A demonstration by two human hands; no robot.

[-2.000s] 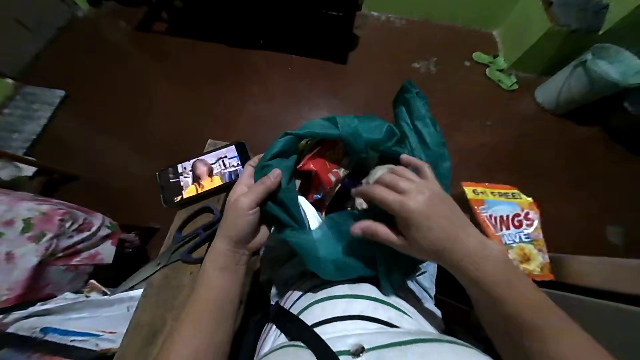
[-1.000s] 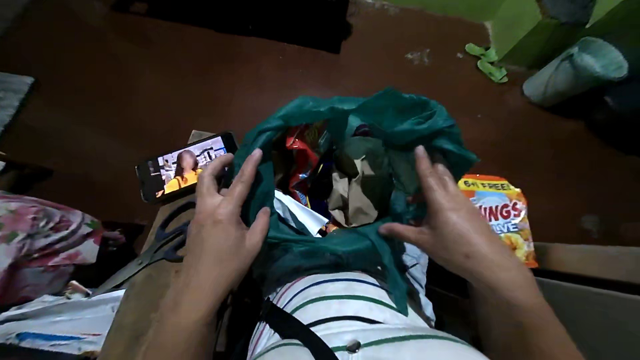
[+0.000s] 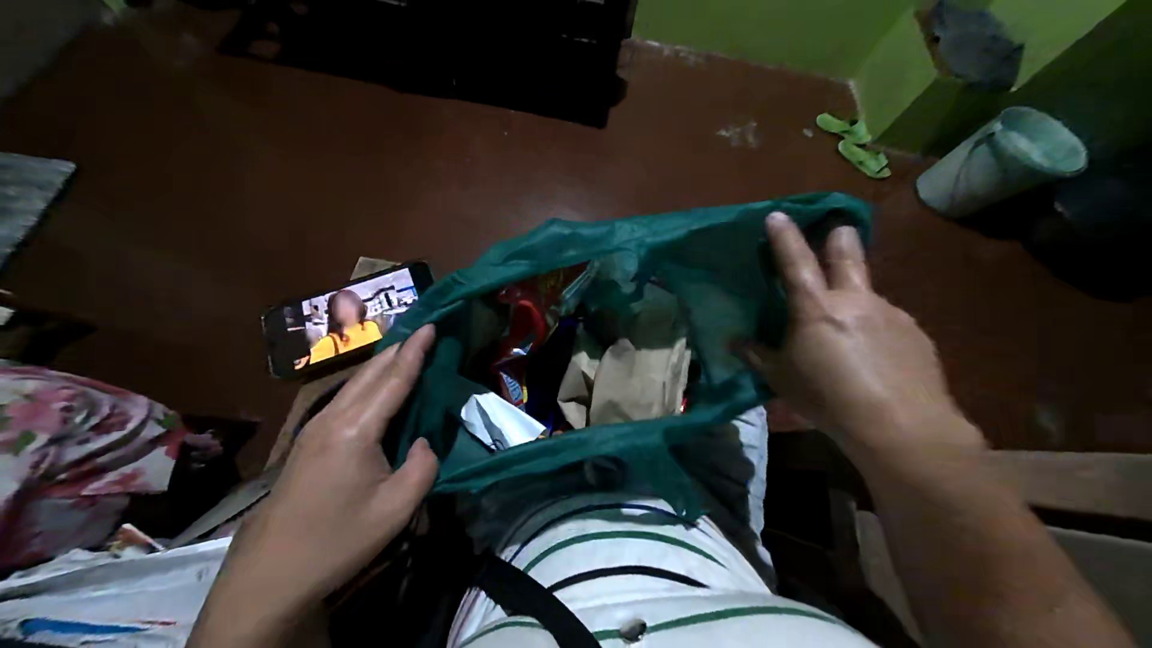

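A green fabric bag (image 3: 720, 256) lies on my lap with its mouth spread wide. Inside it are a folded brown paper bag (image 3: 634, 382), a red plastic packet (image 3: 526, 324) and a piece of white paper (image 3: 499, 420). My left hand (image 3: 351, 450) lies against the bag's left edge, fingers somewhat apart. At the upper right corner, my right hand (image 3: 846, 333) touches the bag's rim; its fingertips are partly in shadow, so whether it pinches the fabric is unclear.
A phone (image 3: 346, 319) with a lit screen rests on a wooden surface (image 3: 301, 414) at left. Floral cloth (image 3: 81, 450) and white plastic packaging (image 3: 108, 594) are beside it. Green slippers (image 3: 855, 144) and a bucket (image 3: 999, 162) stand on the floor at upper right.
The bag's mouth has spread wider and flatter. My right hand has moved up and outward to its right corner. The orange packet seen at right earlier is out of sight.
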